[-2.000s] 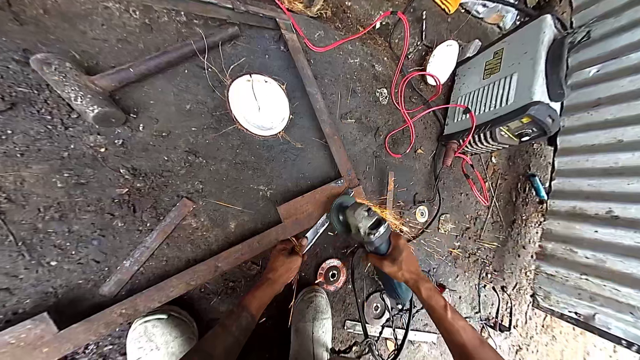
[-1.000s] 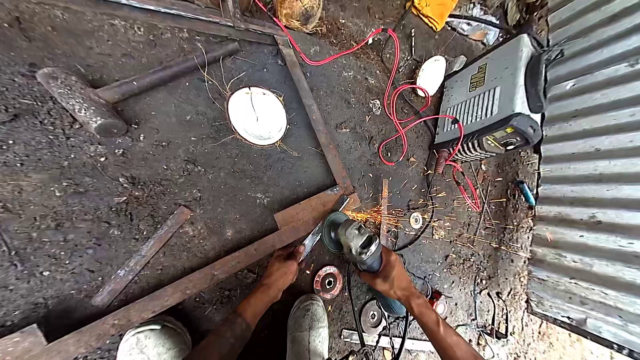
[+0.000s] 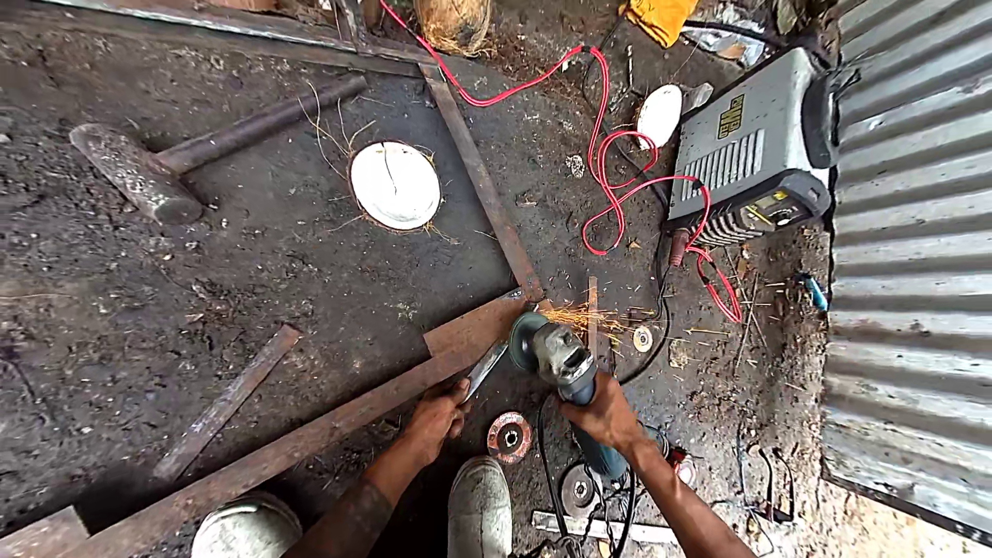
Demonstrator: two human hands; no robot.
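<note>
My right hand [image 3: 608, 415] is closed around an angle grinder [image 3: 566, 356]. Its disc [image 3: 527, 341] meets the end of a flat metal strip [image 3: 487, 370], and orange sparks [image 3: 581, 318] fly off to the right. The strip's other end is gripped by my left hand [image 3: 438, 418], just left of the grinder. Beside the disc, a long rusty steel bar [image 3: 310, 442] and a rusty plate [image 3: 473, 322] meet another steel bar [image 3: 488, 186] at a corner. The exact contact point at the disc is partly hidden.
A sledgehammer [image 3: 139, 174] lies upper left, near a white coconut half [image 3: 395, 186]. A welding machine [image 3: 748, 147] with red cable [image 3: 601, 155] stands by corrugated metal sheeting [image 3: 907, 294]. Loose discs [image 3: 509, 438] lie near my boots [image 3: 480, 504]. A short steel bar [image 3: 225, 403] rests at left.
The sparks beside the disc have shrunk since one second ago. Both hands keep hold of the grinder and the strip throughout.
</note>
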